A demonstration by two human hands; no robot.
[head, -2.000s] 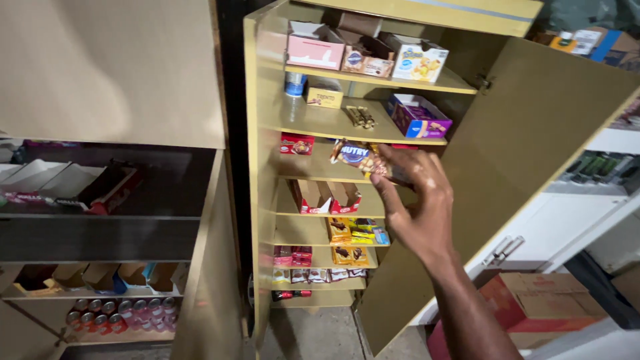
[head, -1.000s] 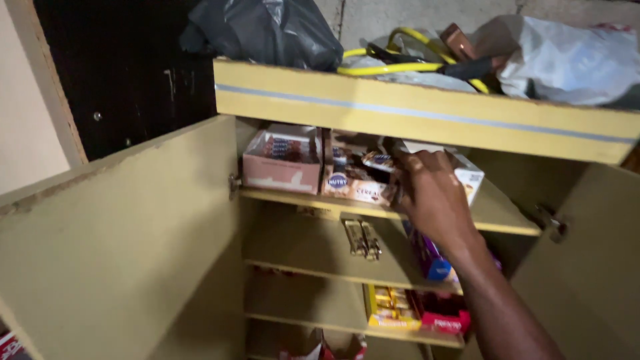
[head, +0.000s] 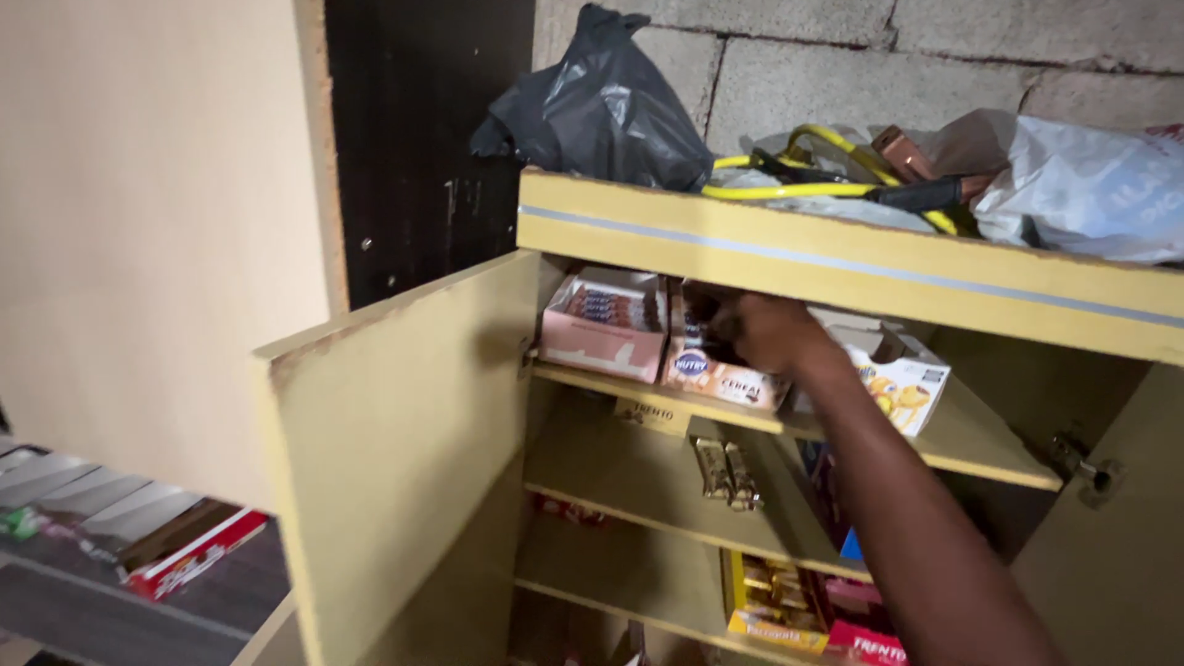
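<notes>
My right hand (head: 772,338) reaches into the open-topped Nutry cereal bar box (head: 723,377) on the cabinet's top shelf. Its fingertips are dark and blurred inside the box, so whether they hold a bar is hidden. Left of it stands a pink box (head: 601,342) with wrapped bars inside. To the right, partly behind my wrist, is a white box (head: 902,379) with a yellow picture. On the shelf below lie a few gold-wrapped bars (head: 726,472) beside a Trento box (head: 652,413). My left hand is out of view.
An open cabinet door (head: 398,444) stands at the left, another (head: 1110,499) at the right. A black plastic bag (head: 615,116), yellow cables (head: 795,191) and a white plastic bag (head: 1091,190) lie on the cabinet. Lower down are a yellow box (head: 775,606) and a red-edged carton (head: 199,555).
My right hand, which held a Nutry packet in front of the middle shelves two seconds ago, has moved up into the top-shelf box. The view has shifted up toward the cabinet's top.
</notes>
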